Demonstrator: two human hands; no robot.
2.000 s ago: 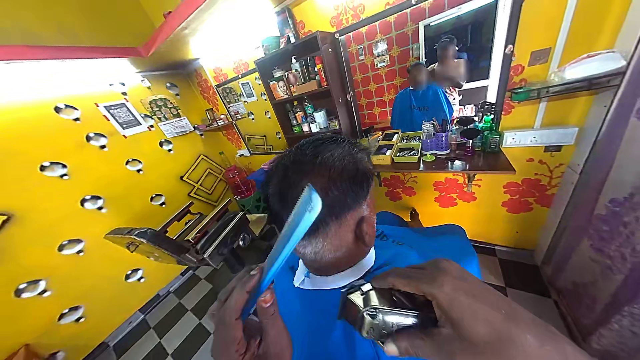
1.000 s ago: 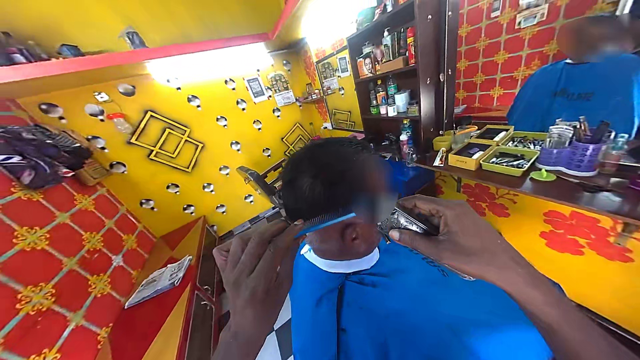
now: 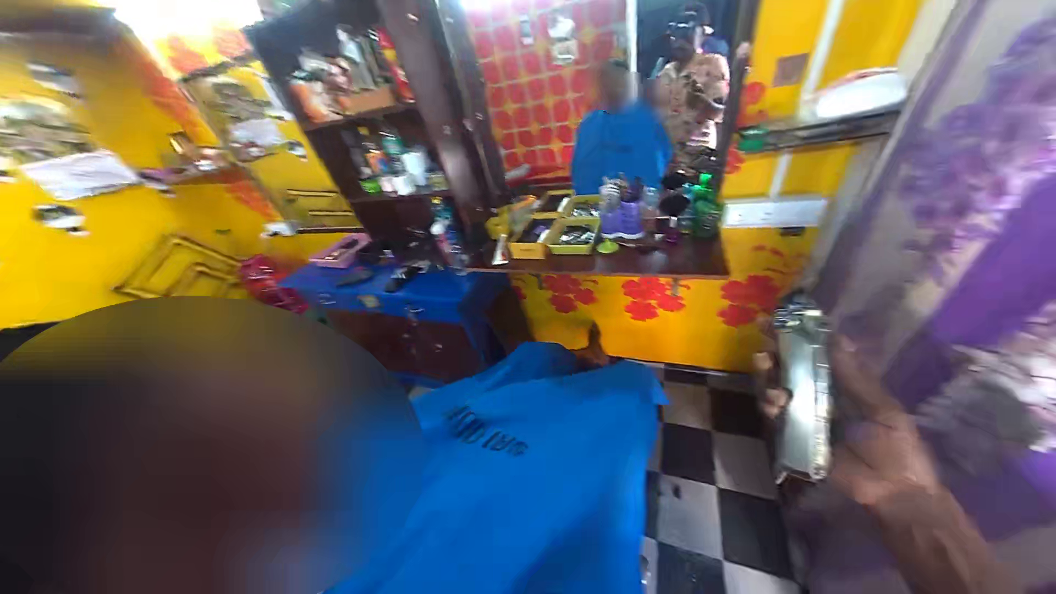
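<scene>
At the right of the head view, my right hand (image 3: 879, 445) is closed around a metallic hair clipper (image 3: 803, 392), held upright and apart from the seated person. That person's head (image 3: 190, 445), blurred, fills the lower left. A blue barber's cape (image 3: 528, 462) bearing dark lettering covers the person's body and reaches toward the counter. My left hand is out of view, and the blue comb seen earlier does not show.
A dark wooden counter (image 3: 643, 262) under the mirror holds yellow trays (image 3: 572, 237), a purple holder (image 3: 621, 221) and bottles. Left of it stand a blue table (image 3: 445, 299) and a dark shelf unit (image 3: 450, 107). Purple patterned fabric (image 3: 973, 272) hangs at right. The floor (image 3: 689, 507) is checkered.
My right hand has moved away from the person's head with the clipper. My left hand and the comb, at the head a second ago, have left the view. The view has swung strongly and sits closer.
</scene>
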